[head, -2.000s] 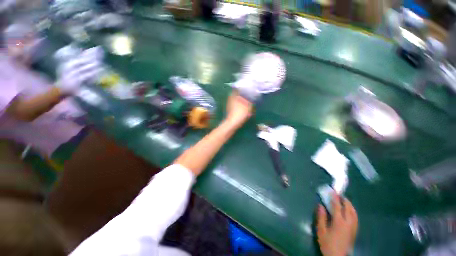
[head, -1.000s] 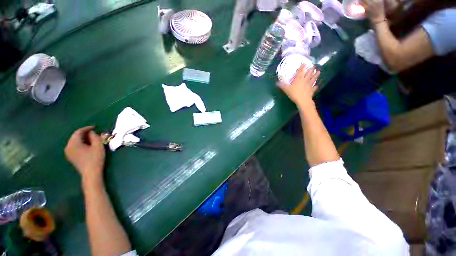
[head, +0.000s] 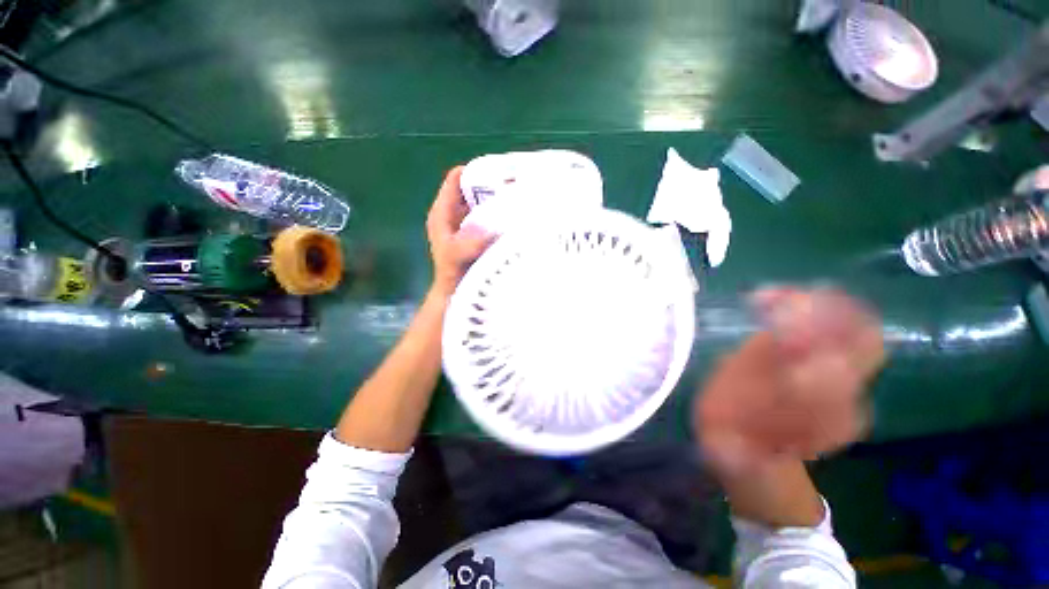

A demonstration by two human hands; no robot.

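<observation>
A white portable fan (head: pixel 569 334) with a round ribbed grille is in the centre, held up close to me over the bench edge. Its white base (head: pixel 531 184) points away from me. My left hand (head: pixel 454 236) grips the base at its left side. My right hand (head: pixel 794 374) is blurred, to the right of the fan and apart from it; whether it holds anything cannot be told. A white cloth (head: pixel 691 201) lies beyond the fan's right side, next to a light-blue block (head: pixel 760 168).
The green bench (head: pixel 403 104) bears a tape dispenser (head: pixel 306 260) and a clear bottle (head: pixel 262 192) at left, with black cables. At right are a ribbed bottle (head: pixel 978 236), a grey metal bracket (head: pixel 972 98) and another fan (head: pixel 883 51). Blue plastic (head: pixel 966 506) shows below the edge.
The view has turned to face the bench. A fan is now held in my left hand in front of me. My right hand has left the fan at the bench's right.
</observation>
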